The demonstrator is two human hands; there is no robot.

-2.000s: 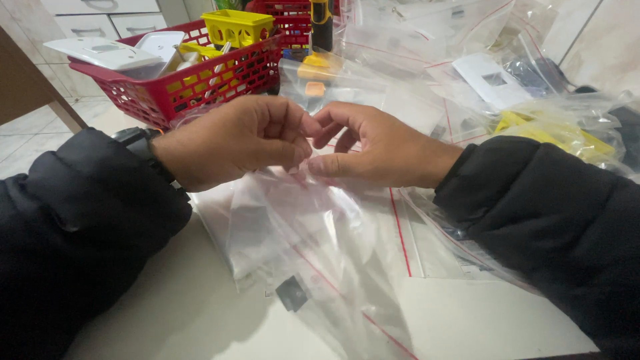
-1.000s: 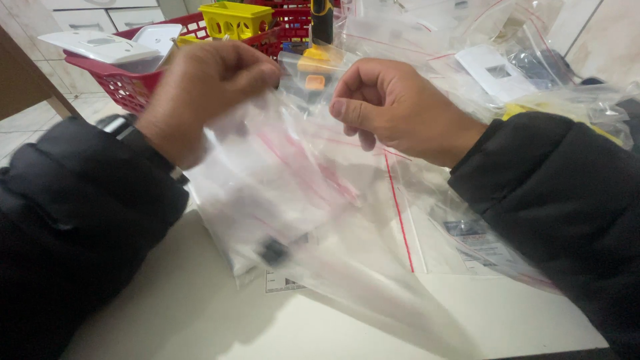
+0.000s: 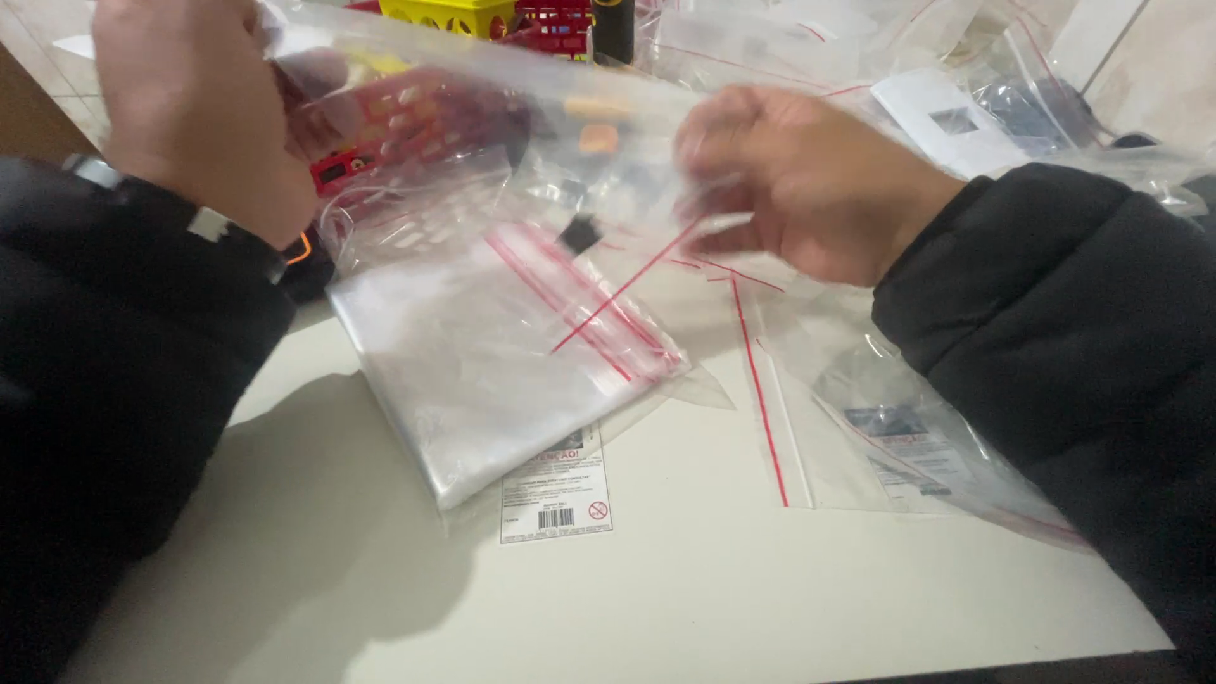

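Observation:
A clear plastic zip bag (image 3: 456, 71) with a red line stretches across the upper view, raised above the table. My left hand (image 3: 204, 114), blurred at the upper left, grips one end of it. At the bag's other side is my right hand (image 3: 807, 176), fingers curled and blurred; whether it pinches the film cannot be told. A small dark square (image 3: 579, 234) shows near the bag's lower part. Below lies a stack of clear zip bags (image 3: 456, 351) with red seal lines, resting partly over a printed card (image 3: 558, 499) that bears writing and a barcode.
A red plastic basket (image 3: 418, 123) and a yellow basket (image 3: 456, 14) stand at the back, beside a dark and orange tool (image 3: 613, 33). More clear bags (image 3: 855, 408) lie at right, some holding printed cards. A white card (image 3: 945, 123) lies behind them on the white table (image 3: 665, 589).
My left hand has moved up and left, pulling the clear bag off the stack and across the view. The printed card shows more from beneath the stack. The view has shifted somewhat.

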